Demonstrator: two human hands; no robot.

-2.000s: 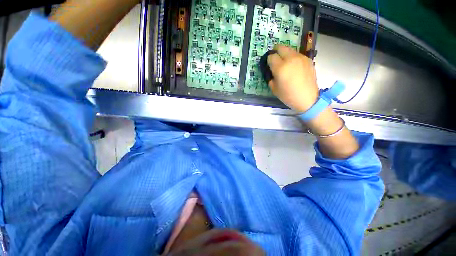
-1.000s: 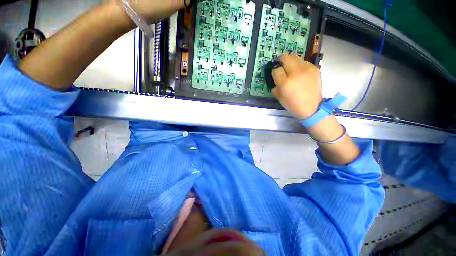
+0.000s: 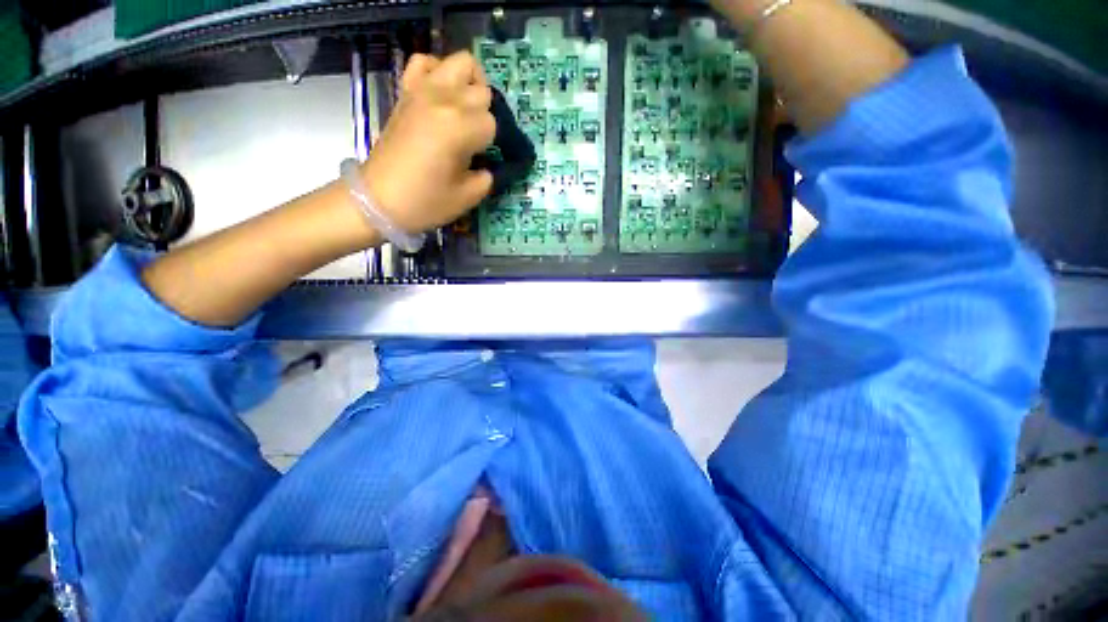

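Two light green circuit board panels, the left one point(image 3: 565, 134) and the right one point(image 3: 687, 152), lie side by side in a black carrier frame point(image 3: 614, 265). My left hand point(image 3: 431, 146) is over the left edge of the left panel. Its fingers are bent, and black coverings point(image 3: 508, 143) show at the fingertips, hiding part of the panel. I cannot tell whether it holds a small part. My right forearm reaches over the frame's upper right corner, and my right hand is beyond the top edge of the picture.
A long pale metal rail point(image 3: 547, 309) runs between my body and the carrier. A dark spoked handwheel point(image 3: 156, 204) is in the line bed at left, with metal bars across the bed. Green surfaces show at the top corners. Blue sleeves show at the far left and right edges.
My left hand has come down from the top edge to the left panel. My right hand has left the right panel and gone up out of the picture. The view has shifted left.
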